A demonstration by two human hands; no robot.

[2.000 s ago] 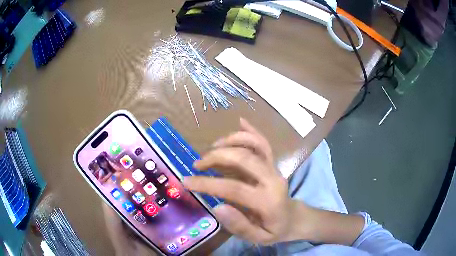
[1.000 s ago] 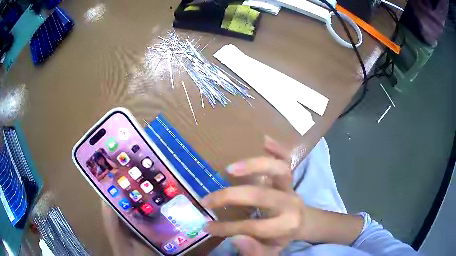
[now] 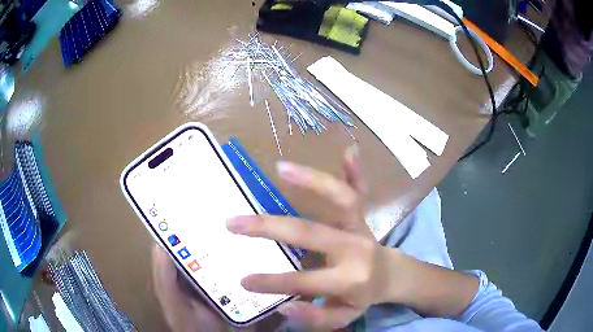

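A smartphone [image 3: 208,214] with a white-edged case and a mostly white lit screen is tilted in my left hand [image 3: 179,292], which is largely hidden beneath it. My right hand [image 3: 331,253] is over the phone's lower right side, fingers apart, with two fingertips over the screen; whether they touch cannot be told. A blue solar cell [image 3: 263,188] lies on the table, partly hidden by the phone and my right hand.
Loose silver ribbon offcuts [image 3: 292,91], overlapping white strips [image 3: 377,113] and a black stand with yellow sponge [image 3: 312,23] lie beyond. Blue cells [image 3: 19,214] and bundled ribbon [image 3: 88,292] are at left. A black cable [image 3: 489,97] hangs at right by an orange strip [image 3: 500,52].
The phone screen has gone from app icons to a mostly white page. The phone and table items sit further right in view. My right hand's fingers have moved up over the screen.
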